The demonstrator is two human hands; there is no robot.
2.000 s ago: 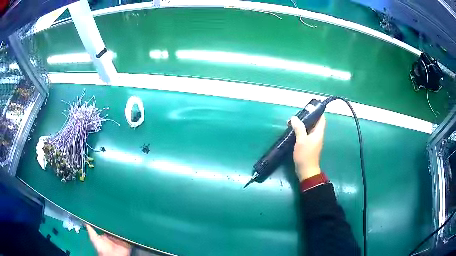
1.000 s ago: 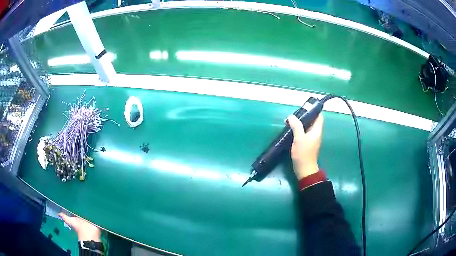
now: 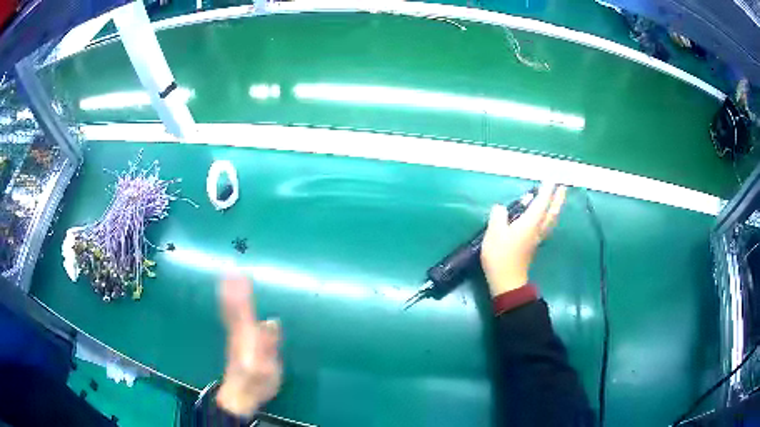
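Note:
The black electric screwdriver [image 3: 458, 265] slants across the bench right of centre, its bit pointing lower left. My right hand [image 3: 518, 242] lies over its rear half, thumb and fingers stretched out and apart; whether it still grips the tool is unclear. My left hand [image 3: 250, 350] is blurred above the bench's near edge, a finger pointing forward, with nothing visible in it. Small dark screws [image 3: 240, 244] lie in a loose pile beyond it. A purple-white lead bundle [image 3: 129, 221] lies at the left, with a white ring [image 3: 222, 185] to its right.
A white edge strip [image 3: 367, 144] separates the bench from a green conveyor [image 3: 350, 67]. A black part [image 3: 730, 129] sits at the conveyor's far right, and thin wires [image 3: 521, 52] lie near its far side. The black cord [image 3: 603, 292] runs down the right. Metal-framed racks stand at both sides.
My left hand has come up from below the near edge to over the bench. My right hand's fingers have straightened over the screwdriver. The black part on the conveyor has shifted right.

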